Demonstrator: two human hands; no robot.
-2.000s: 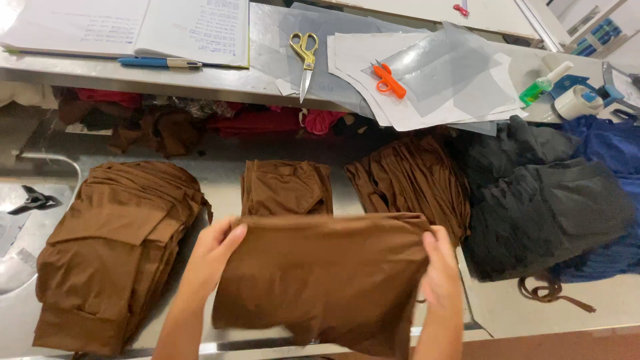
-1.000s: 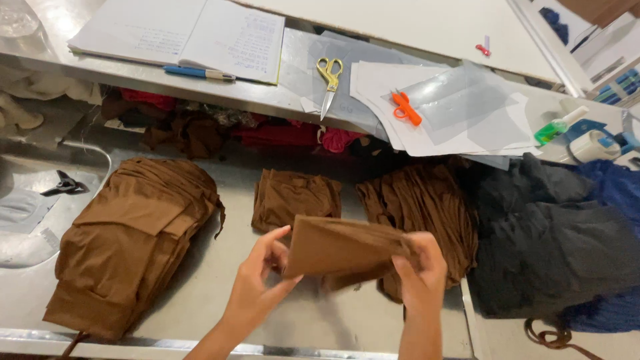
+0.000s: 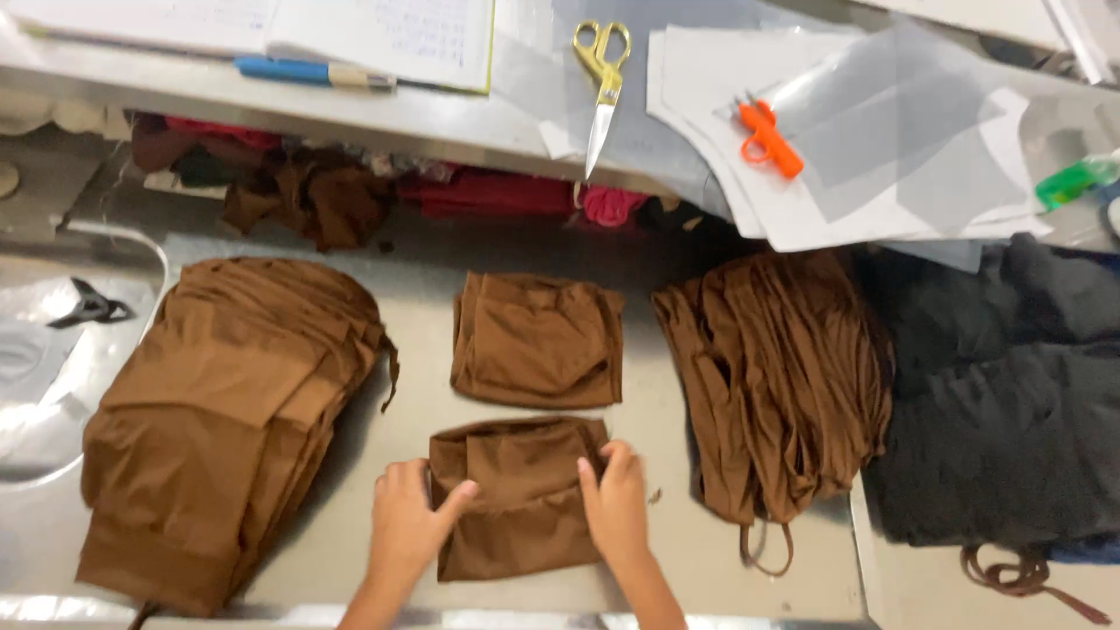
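A folded brown cloth piece lies flat on the metal table at the lower middle. My left hand touches its left edge, with the thumb on top. At the right edge, my right hand has thumb and fingers around the upper corner. Just beyond it lies another folded brown piece. To the left is a large layered stack of brown cloth, and to the right a gathered brown bundle with a cord loop at its lower end.
Black fabric is piled at the right. On the raised shelf lie gold-handled scissors, orange thread snips, white sheets, an open notebook and a blue pen. Scraps of fabric fill the space beneath it.
Both hands have lowered the brown cloth from above the table onto it, below the other folded piece. The cloth was spread wide between the hands two seconds ago and is now more compactly folded.
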